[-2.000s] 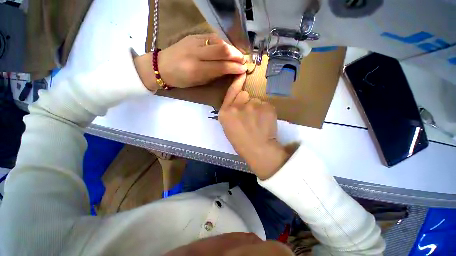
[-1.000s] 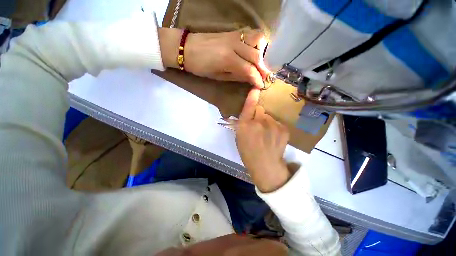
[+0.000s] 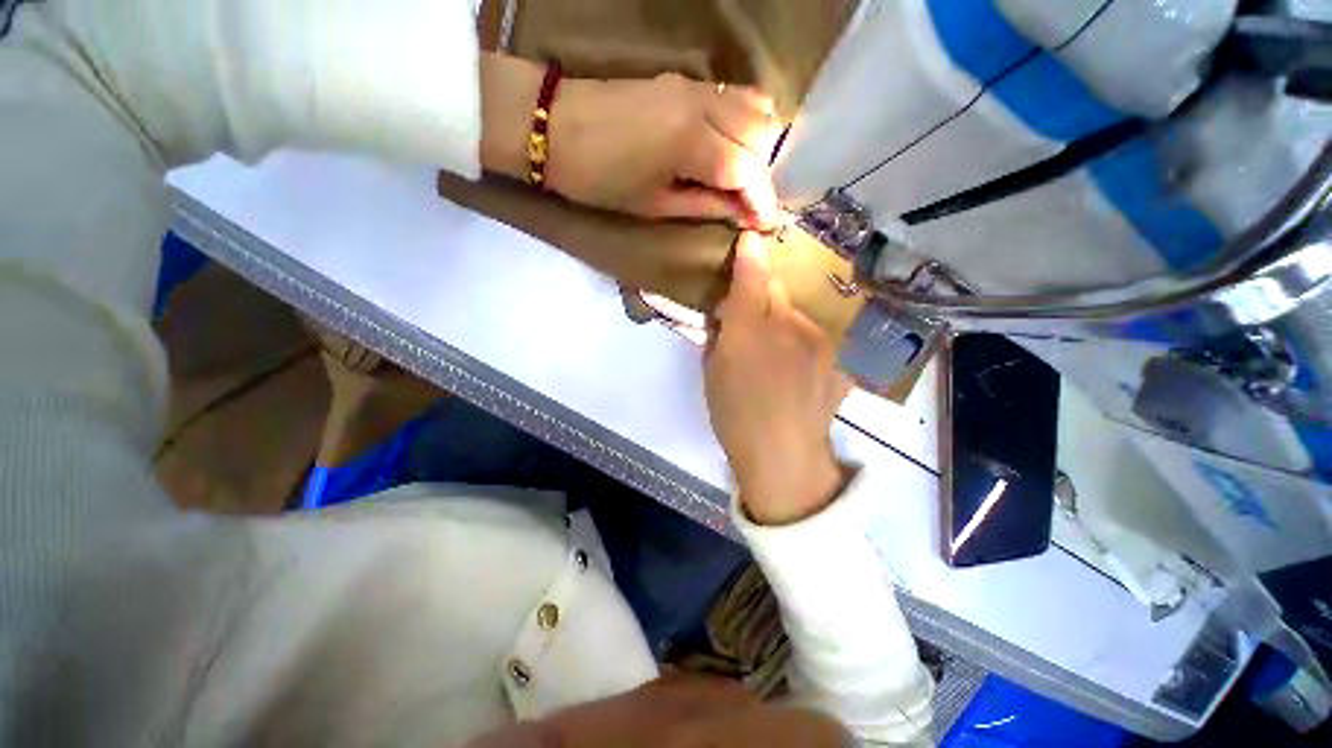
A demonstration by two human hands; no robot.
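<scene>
The brown garment panel [image 3: 643, 252] lies on the machine bed and runs under the presser foot area. My left hand [image 3: 657, 146], with a dark red beaded bracelet, pinches the cloth right beside the needle area [image 3: 789, 230]. My right hand [image 3: 774, 387] has its index finger at the same spot, touching the cloth close to my left fingertips. Thread snips [image 3: 665, 310] stick out to the left of my right palm. The grey attachment [image 3: 881, 344] sits right of my right hand. The lamp glare and my fingers hide the needle tip and the seam.
The white sewing machine head [image 3: 1008, 161] with blue stripes fills the upper right. A black smartphone [image 3: 999, 450] lies on the white table right of my right hand. The table's front edge has a grey measuring strip [image 3: 511, 424]. Brown cloth [image 3: 241, 387] and blue plastic [image 3: 365, 475] are below it.
The view has tilted and shifted, so the machine head fills more of the right side. Both hands stay at the needle area. The panel's front edge near my right hand now looks folded up.
</scene>
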